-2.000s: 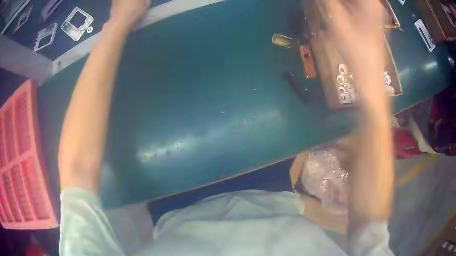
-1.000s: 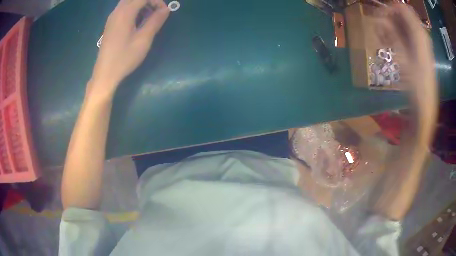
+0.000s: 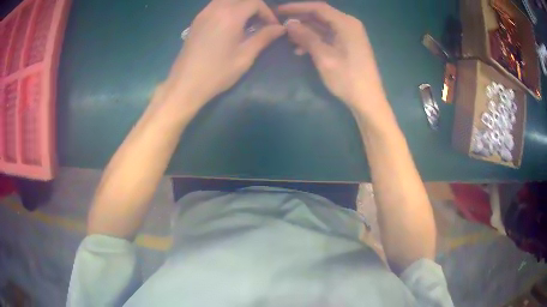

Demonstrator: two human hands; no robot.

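Note:
My left hand is at the top centre, fingers curled around a mostly hidden pale piece, which looks like a housing frame; a whitish end shows beyond the back of the hand. My right hand meets it, fingertips nearly touching. A small white ring-like part shows at the right fingertips; its exact seat is hidden. An open brown carton at right holds many white rings.
A second carton with copper-orange pieces stands beyond the ring carton. Loose shiny strips and a copper strip lie left of the cartons. A pink divided tray is at left.
My right hand has left the carton area and come to my left hand at the top centre. The view has shifted, and the cartons now show fully, lower in the picture.

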